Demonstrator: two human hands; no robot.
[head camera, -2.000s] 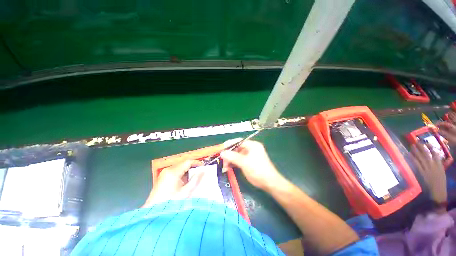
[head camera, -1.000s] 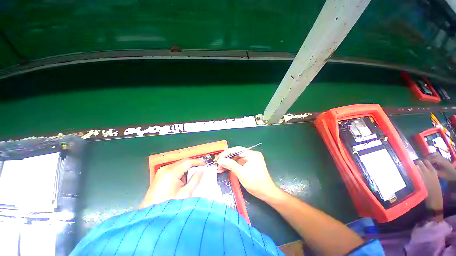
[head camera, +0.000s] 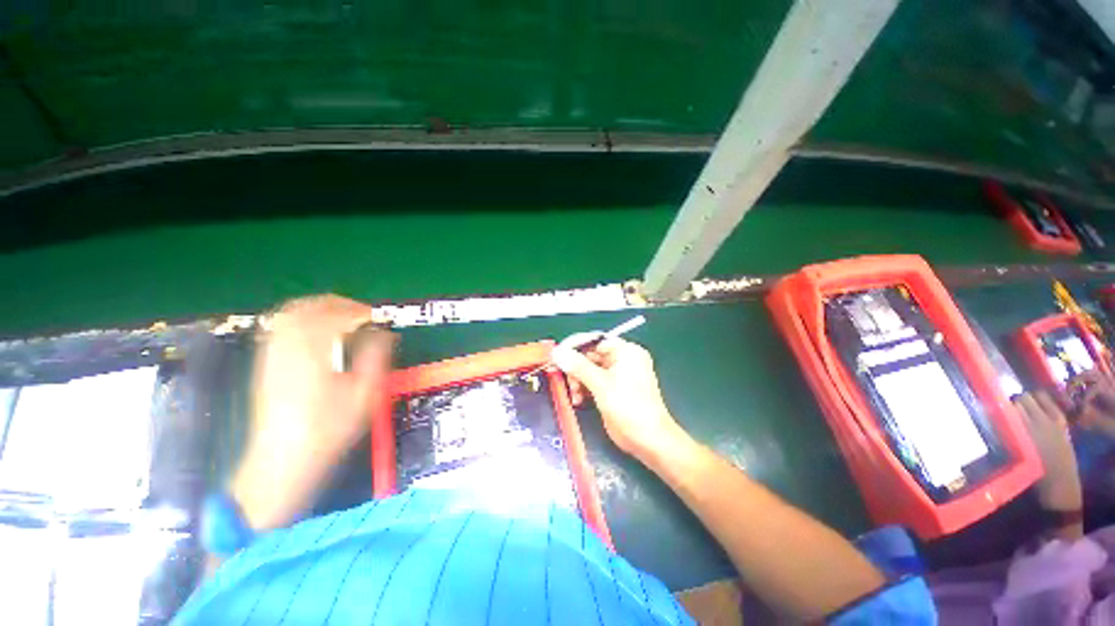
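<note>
An open tablet (head camera: 489, 422) lies in a red frame (head camera: 471, 363) in front of me, its lower part hidden by my blue striped clothing. Silver shields and a bright white area show inside it. My right hand (head camera: 611, 385) is at the frame's upper right corner and holds a thin pale pen-like tool (head camera: 620, 331), possibly tweezers. My left hand (head camera: 320, 385) is raised left of the frame, blurred and apart from the tablet. A small pale spot shows at its fingers; I cannot tell whether it holds something.
Large white rectangles (head camera: 76, 434) lie in shiny plastic at the left. Another red frame (head camera: 795, 355) with an open tablet (head camera: 911, 391) stands at the right. A slanted pale post (head camera: 764, 141) meets the chipped edge rail. Another person's hands (head camera: 1058, 428) work at a small frame at far right.
My left hand has left the tablet and moved up and left, uncovering its inside. My right hand stays near the corner with the tool, now tilted more upward.
</note>
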